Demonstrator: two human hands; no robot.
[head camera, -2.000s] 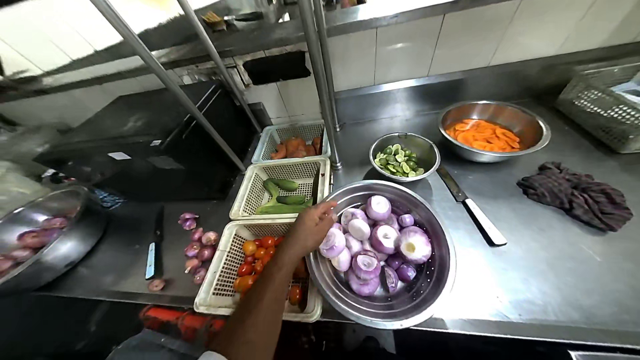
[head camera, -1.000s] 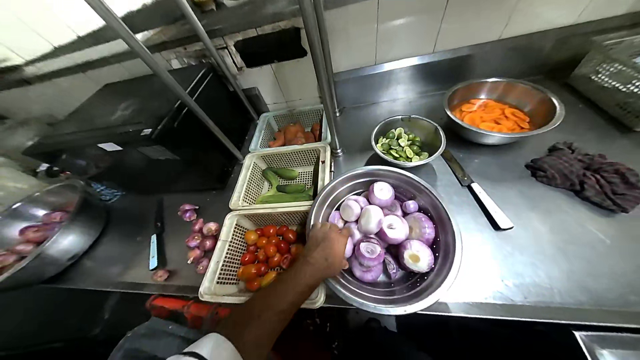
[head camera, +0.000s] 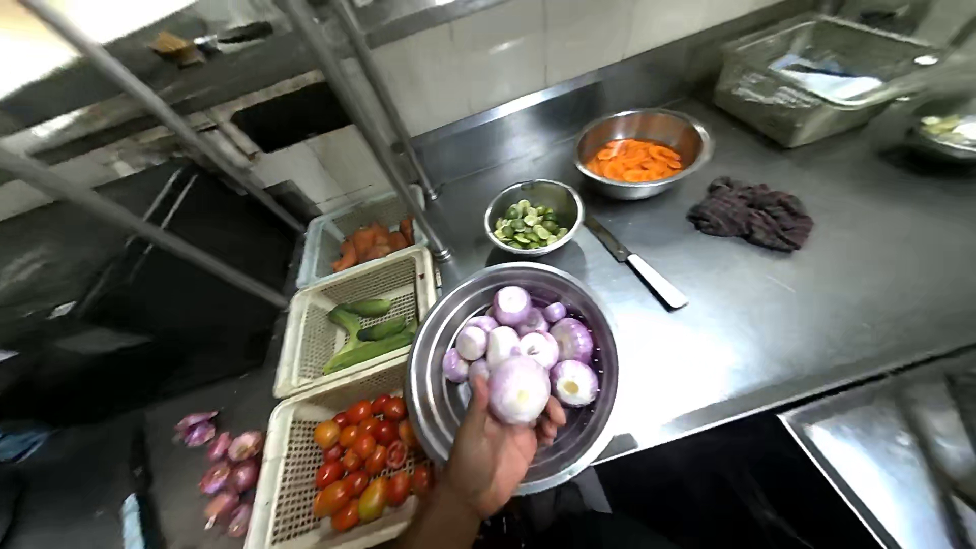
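My left hand (head camera: 496, 465) is palm up over the near side of a perforated steel colander bowl (head camera: 427, 328), its fingers curled around a peeled purple-white onion (head camera: 518, 390). More peeled onions (head camera: 572, 339) fill the bowl behind it. My right hand is not in view. To the bowl's left, a cream plastic basket of red and orange tomatoes (head camera: 374, 442) stands close by. Beyond the bowl are a small steel bowl of cut limes (head camera: 531, 225) and a knife with a white handle (head camera: 656, 280).
Cucumbers (head camera: 366, 351) lie in another basket. Unpeeled red onions (head camera: 229, 473) and a second knife (head camera: 133, 518) are at lower left. A steel bowl of sliced carrots (head camera: 634, 160), a crumpled dark cloth (head camera: 751, 213) and a plastic tub (head camera: 823, 76) stand at back right. Metal posts (head camera: 374, 130) rise behind.
My left hand reached over the bowl's left rim, then in among the onions; now it is palm up with one onion held above the others. The view has moved closer.
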